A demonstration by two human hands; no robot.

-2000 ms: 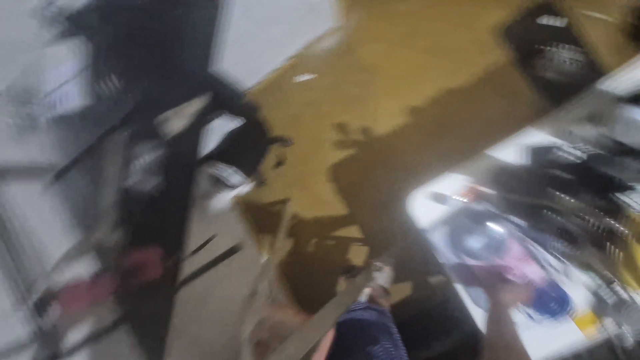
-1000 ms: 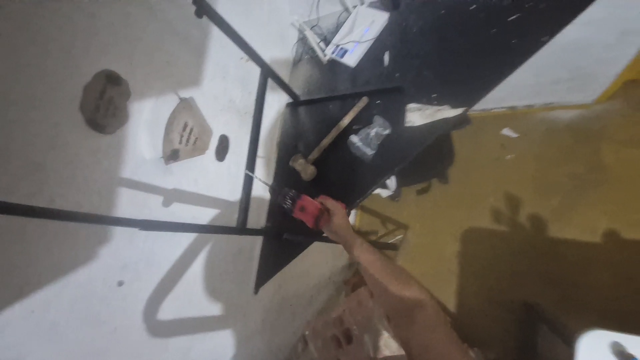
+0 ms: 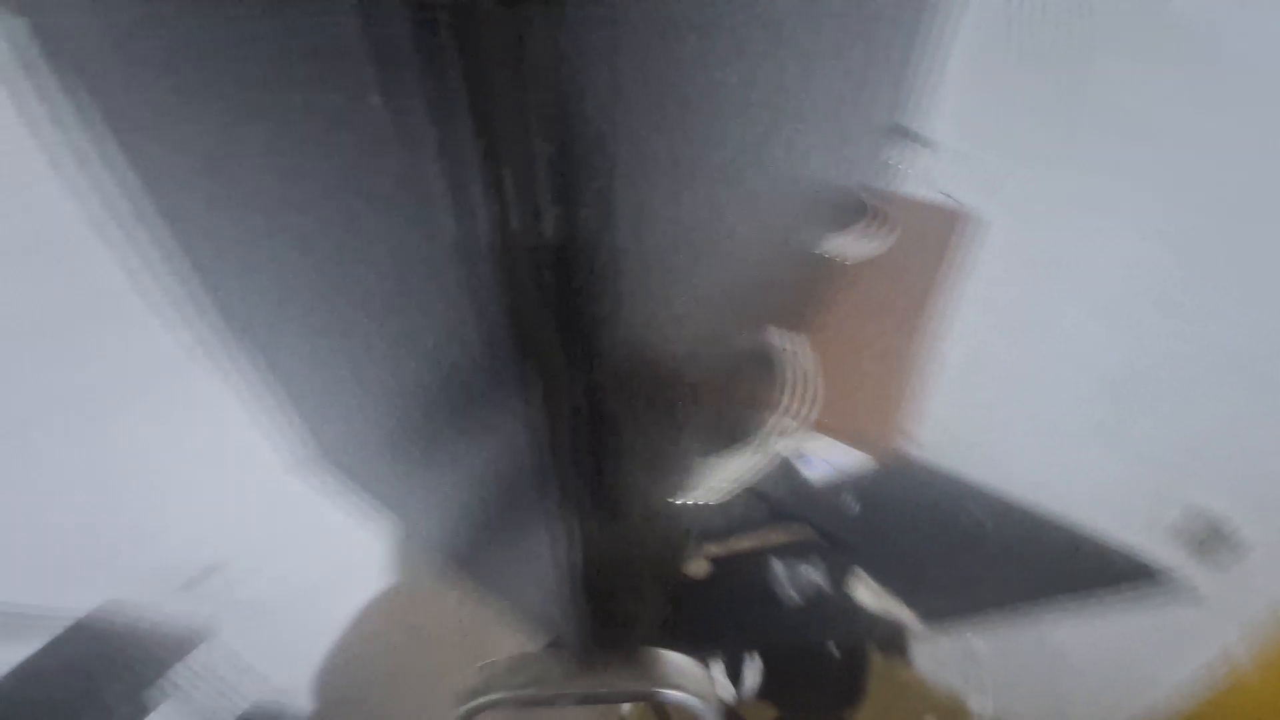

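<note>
Neither of my hands shows in the head view, which is heavily blurred. A mallet (image 3: 750,545) with a light handle lies low and right of centre on a black surface (image 3: 980,540). Close by it are a blurred pale, clear-looking item (image 3: 798,577) and a pale strip (image 3: 882,598). White paper (image 3: 828,458) lies farther back on the same surface. The red and black tool seen earlier cannot be made out.
A wide dark upright shape (image 3: 560,350) crosses the middle of the view. Behind its right side stands an orange-brown panel (image 3: 890,330). A curved metal tube (image 3: 600,692) is at the bottom, and yellow floor (image 3: 1245,670) shows at lower right.
The view has swung strongly. One second ago a hand held a red and black tool beside a black metal frame; that hand and tool are now out of sight.
</note>
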